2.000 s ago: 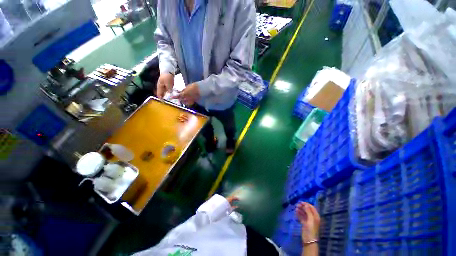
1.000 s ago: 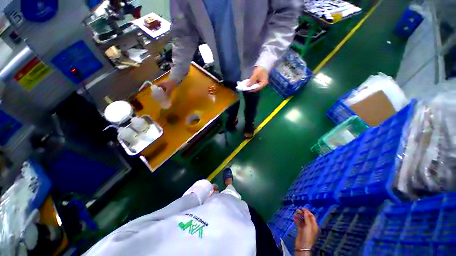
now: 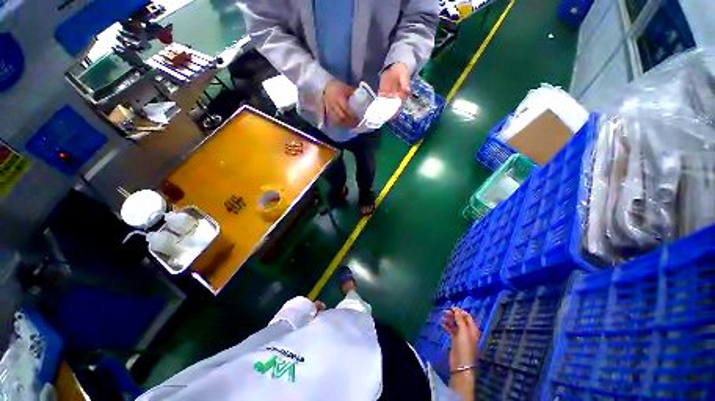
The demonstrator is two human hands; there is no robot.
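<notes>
My right hand [image 3: 462,333] hangs at the lower right beside blue crates, fingers loosely bent, holding nothing visible. My left hand [image 3: 319,306] barely shows past the white sleeve; its fingers and any hold are hidden. An orange-topped table [image 3: 223,168] stands ahead to the left. On it are a yellow tape roll [image 3: 270,201], two clusters of small dark parts [image 3: 234,204], a white tray [image 3: 184,239] with pale contents and a round white tub [image 3: 143,208]. A person across the table holds white pieces, one of them [image 3: 381,113] near an open palm.
Stacked blue crates [image 3: 513,235] rise close on my right, with bagged parts [image 3: 635,188] on top. A green crate [image 3: 502,186] and a carton piece [image 3: 546,136] lie beyond. A yellow aisle line [image 3: 372,211] crosses the green floor. Grey machinery stands at the left.
The person's hand has come back from over the table with a pale piece, and both their hands are now close together. My view has shifted. My hands stay low and look much the same.
</notes>
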